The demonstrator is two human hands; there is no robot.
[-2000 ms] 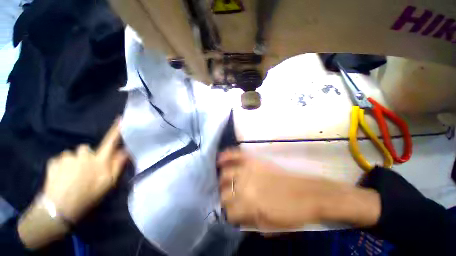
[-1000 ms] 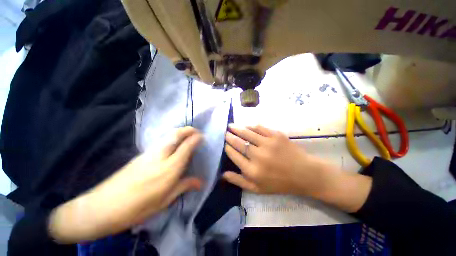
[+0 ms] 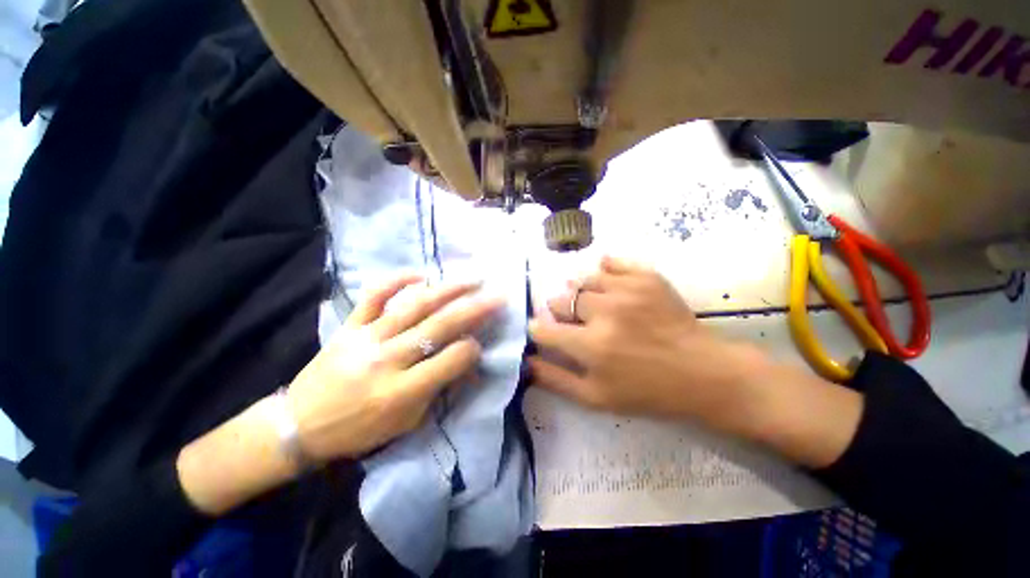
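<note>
Grey-blue fabric [image 3: 390, 243] lies under the sewing machine's needle area [image 3: 511, 203] and runs down over the front edge. A narrow black edge shows along its right side. My left hand [image 3: 390, 367] lies flat on the grey-blue fabric, fingers spread, pressing on it. My right hand [image 3: 616, 339] is at the fabric's right edge below the knurled knob [image 3: 568, 229]; its fingertips touch the edge, and whether they pinch it cannot be told. The black garment piece [image 3: 169, 248] is heaped to the left of the needle.
Scissors [image 3: 819, 226] with yellow and red-orange handles lie right of the needle, blades on small black pieces [image 3: 813, 139]. The cream machine head [image 3: 723, 68] spans the top. Dark specks dot the bed. A printed ruler [image 3: 666, 480] and blue crate [image 3: 841, 540] are at the front.
The grey-blue fabric has been turned and straightened along the needle line. My left hand has moved from the black cloth onto it. My right hand has shifted up and right, closer to the knob.
</note>
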